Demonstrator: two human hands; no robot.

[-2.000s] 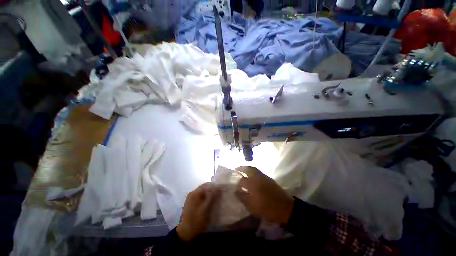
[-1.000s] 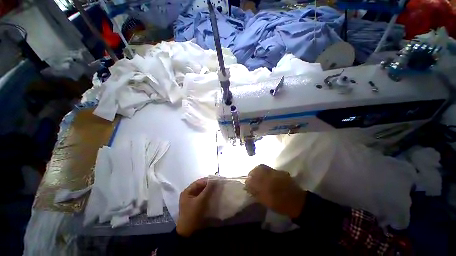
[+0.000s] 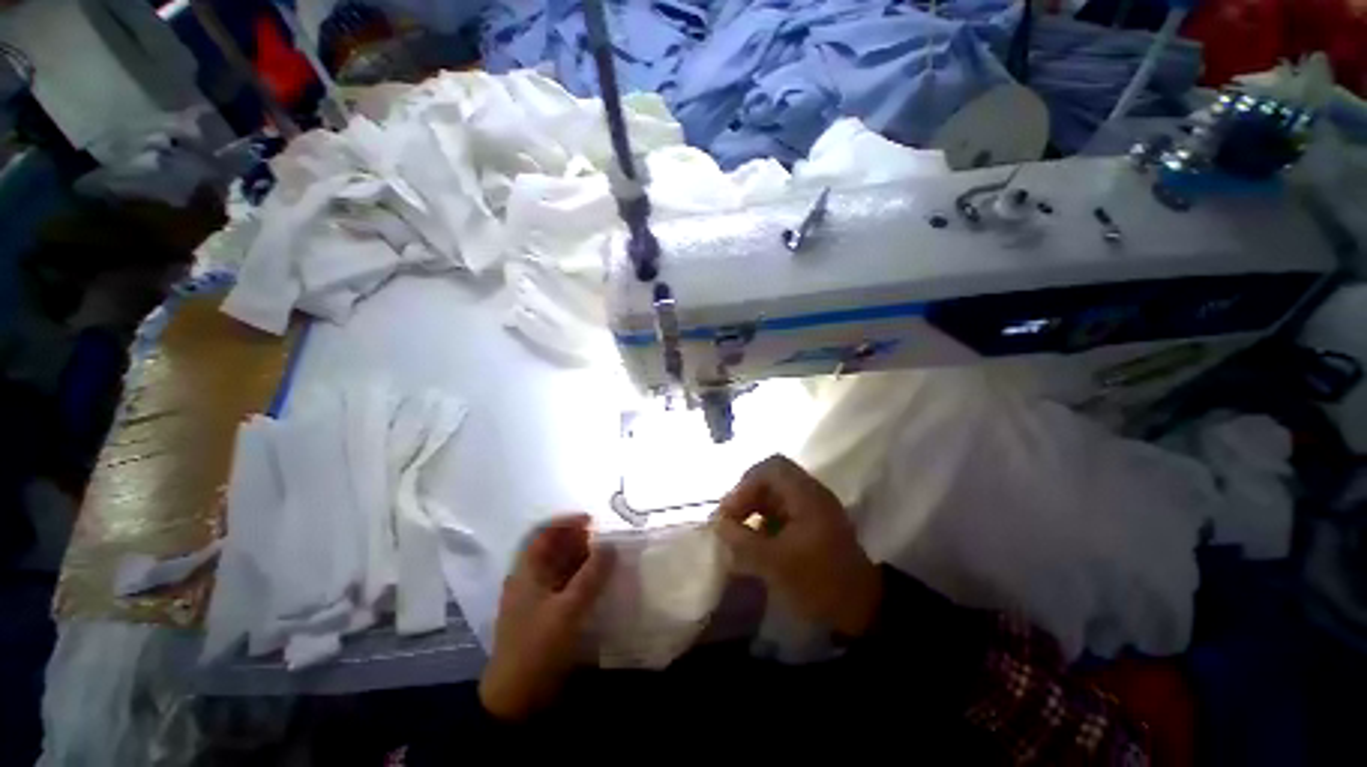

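My left hand (image 3: 543,607) and my right hand (image 3: 798,543) hold a small white garment piece (image 3: 654,595) between them, just in front of the machine bed. Each hand pinches one end of its upper edge. A small green item shows at my right fingertips. The sewing machine (image 3: 840,285) stands behind the hands, with its presser foot and needle area (image 3: 717,412) in bright light. The piece is in front of the needle, apart from the foot. A dark line of the bed cover (image 3: 660,514) shows just above the cloth.
White strips (image 3: 348,517) lie fanned out at left. A rumpled white heap (image 3: 435,188) is behind the bed. Wide white cloth (image 3: 997,502) bunches under and right of the machine arm. A brown wrapped surface (image 3: 177,435) is at far left, and a blue cloth heap (image 3: 795,68) is at the back.
Both hands have drawn the cloth back from the needle area toward me and spread its upper edge between them. The camera view has also shifted slightly.
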